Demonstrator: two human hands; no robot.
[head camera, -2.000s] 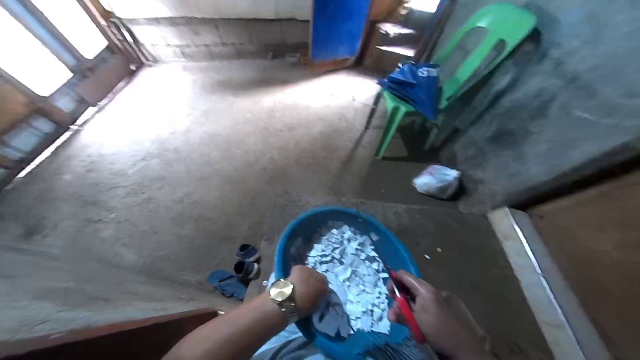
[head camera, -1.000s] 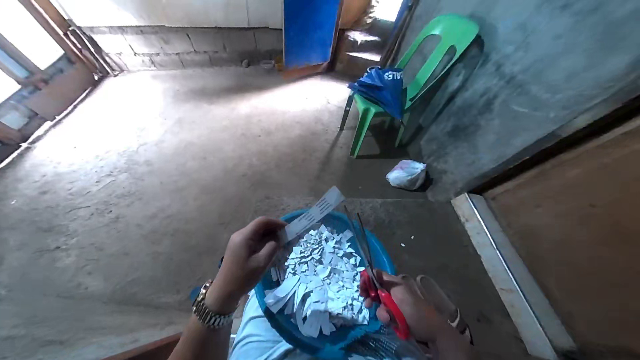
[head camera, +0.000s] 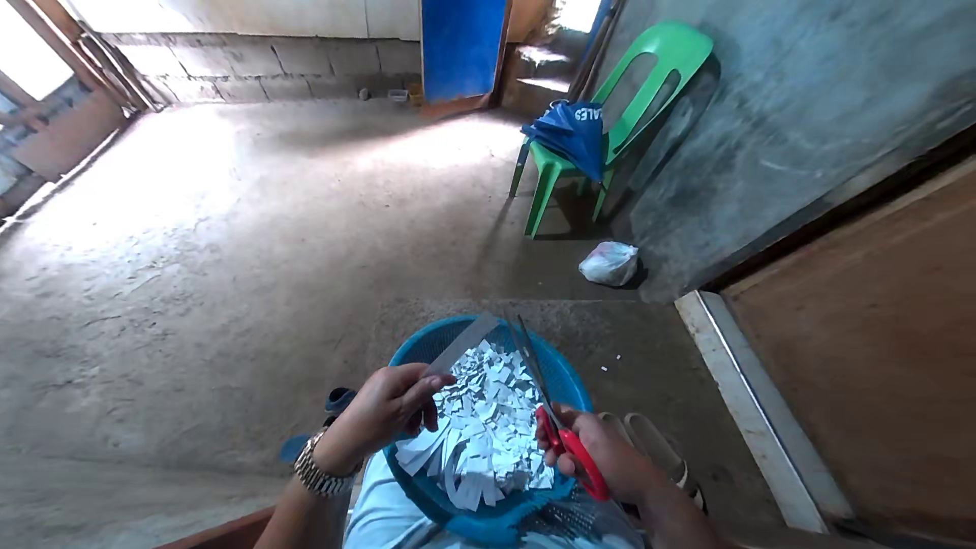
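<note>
My left hand (head camera: 396, 408), with a metal-band watch on the wrist, pinches a paper strip (head camera: 463, 345) that points up and to the right over the basin. My right hand (head camera: 591, 450) holds red-handled scissors (head camera: 560, 438), their blades pointing up and a little apart, just right of the strip. Beneath both hands a blue plastic basin (head camera: 568, 366) rests at my lap. It holds a heap of small cut paper pieces (head camera: 496, 404), with longer strips (head camera: 465, 465) nearer to me. Clear plastic or netting (head camera: 568, 518) lies at the basin's near right edge.
A green plastic chair (head camera: 648, 76) with a blue folded umbrella (head camera: 572, 133) stands by the grey wall. A white plastic bag (head camera: 610, 264) lies on the concrete floor (head camera: 290, 244). Sandals (head camera: 656, 446) are to the right of the basin, dark footwear (head camera: 339, 400) to its left. A brown door panel (head camera: 877, 320) is at right.
Two seconds ago my left hand was down in the basin among the paper; one second ago it was raised with a strip. The scissors now point more upright beside the strip.
</note>
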